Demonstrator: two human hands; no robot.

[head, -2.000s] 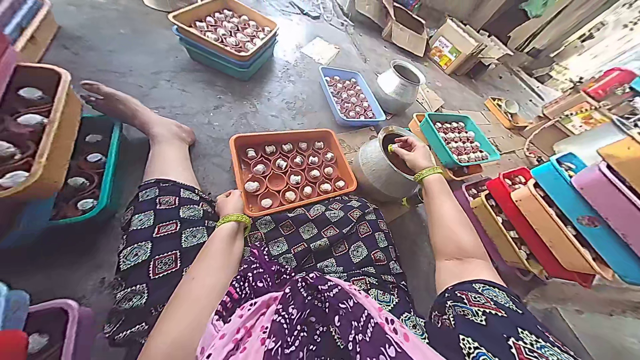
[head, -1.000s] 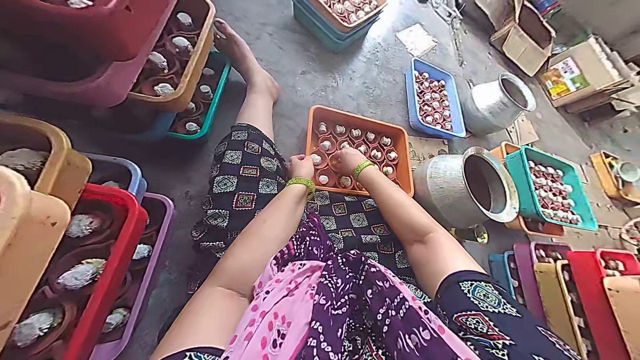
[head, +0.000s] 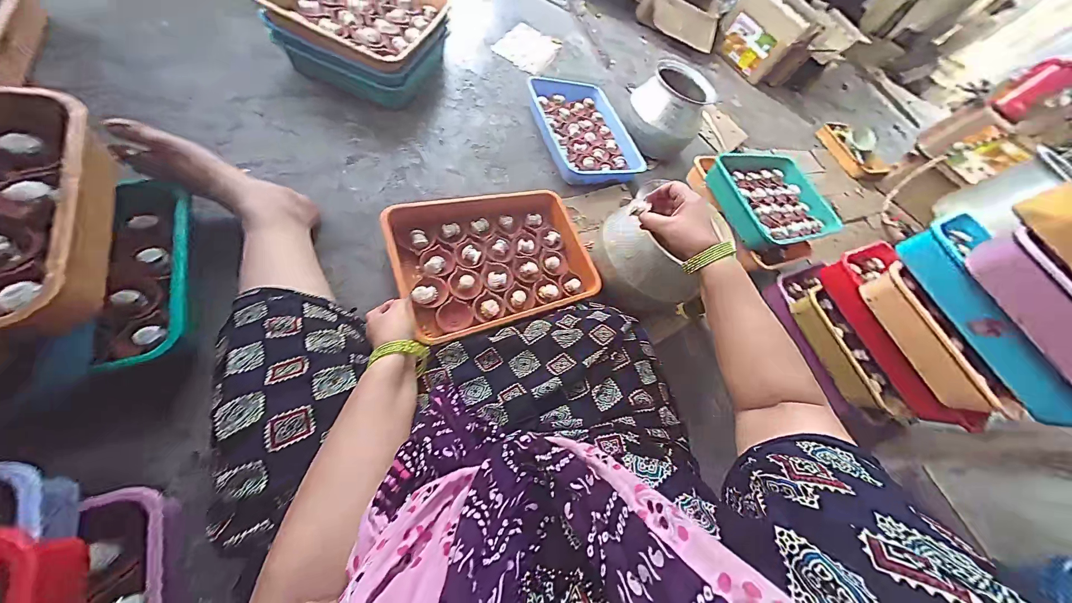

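An orange plastic tray [head: 494, 205] lies by my lap, filled with small reddish clay cups, most with a whitish lump inside. One cup [head: 455, 315] at its near left shows no lump. My left hand [head: 391, 322] grips the tray's near left corner. Over the mouth of a metal pot [head: 641, 264], right of the tray, my right hand [head: 680, 219] pinches a small whitish lump [head: 641, 206] between thumb and fingertips. What the pot holds is hidden.
A blue tray [head: 565, 172] and a second metal pot [head: 670, 105] stand ahead. A teal tray [head: 829, 219] sits at right beside several leaning trays [head: 913, 352]. Stacked trays [head: 88, 209] flank my left; another stack [head: 360, 71] is ahead.
My right hand has moved from over the orange tray to the pot's mouth, and now holds a whitish lump. My left hand is back at the tray's near left corner. The view has shifted.
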